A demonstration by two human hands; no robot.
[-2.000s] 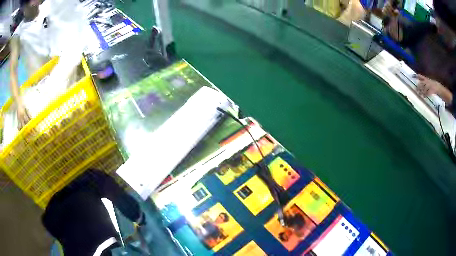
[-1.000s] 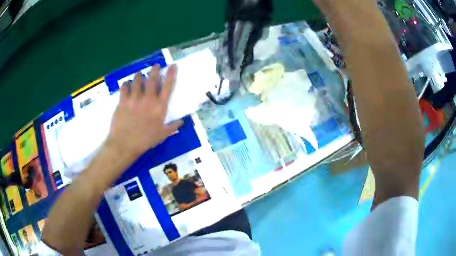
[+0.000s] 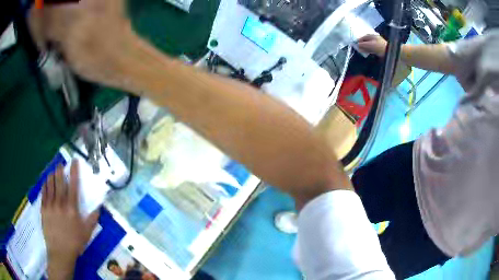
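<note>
The white appliance case [image 3: 92, 190] lies on the printed sheets at the lower left. My left hand [image 3: 64, 219] lies over it, fingers along its top and thumb at its near side. My right hand [image 3: 90, 41] is raised at the upper left, closed around the electric screwdriver's handle; the grip is partly cut off by the edge. The silver screwdriver nozzle [image 3: 97, 150] points down at the case's end; whether it touches is unclear. A black power cord [image 3: 131, 156] loops beside that end.
A crumpled cream-white pile [image 3: 189, 158] lies on the bench. The screw feeder [image 3: 273, 65] with its lit screen stands beyond. A thick black hose [image 3: 383, 93] curves at the right. A person [image 3: 457, 169] stands at the right, one hand near the feeder. The green conveyor [image 3: 164, 33] runs behind.
The view has swung right, bringing the feeder and the person into sight. My right hand, cut off above before, now shows on the screwdriver. My left hand stays on the case.
</note>
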